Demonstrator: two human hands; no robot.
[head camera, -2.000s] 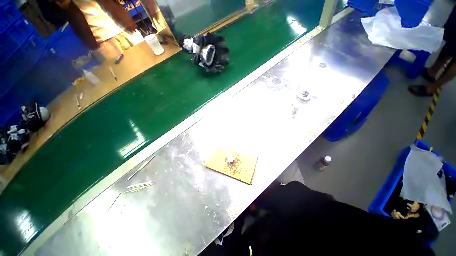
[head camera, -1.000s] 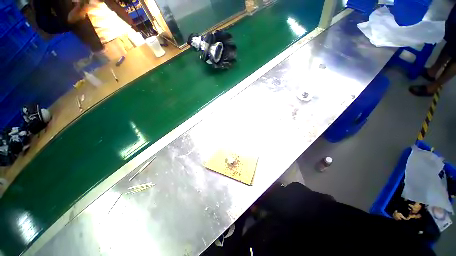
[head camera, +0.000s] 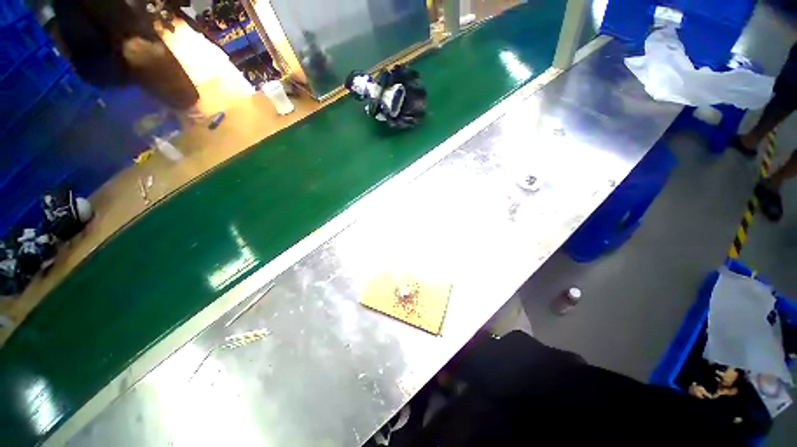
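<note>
A tan cardboard pad (head camera: 428, 314) lies on the shiny metal bench (head camera: 306, 384), with a white blob (head camera: 405, 294) and brown specks at its middle. Left of it lie a small bundle of pale sticks (head camera: 246, 339) and a loose thin stick (head camera: 250, 306). A black-and-white figure (head camera: 391, 98) lies on the green belt, a pale round opening showing. Neither of my hands is in view; only dark clothing shows at the bottom.
Black-and-white figures (head camera: 35, 244) stand at the far left. A person (head camera: 131, 61) is across the belt. A white-capped bottle (head camera: 569, 299) stands on the floor. Blue stools (head camera: 625, 209), a blue bin (head camera: 677, 354) and a white bag (head camera: 686, 79) are at the right. Another person's legs (head camera: 778, 166) show.
The figure on the belt has shifted rightward in the picture. The person across has moved, and the legs at the right have changed position. The view has shifted slightly.
</note>
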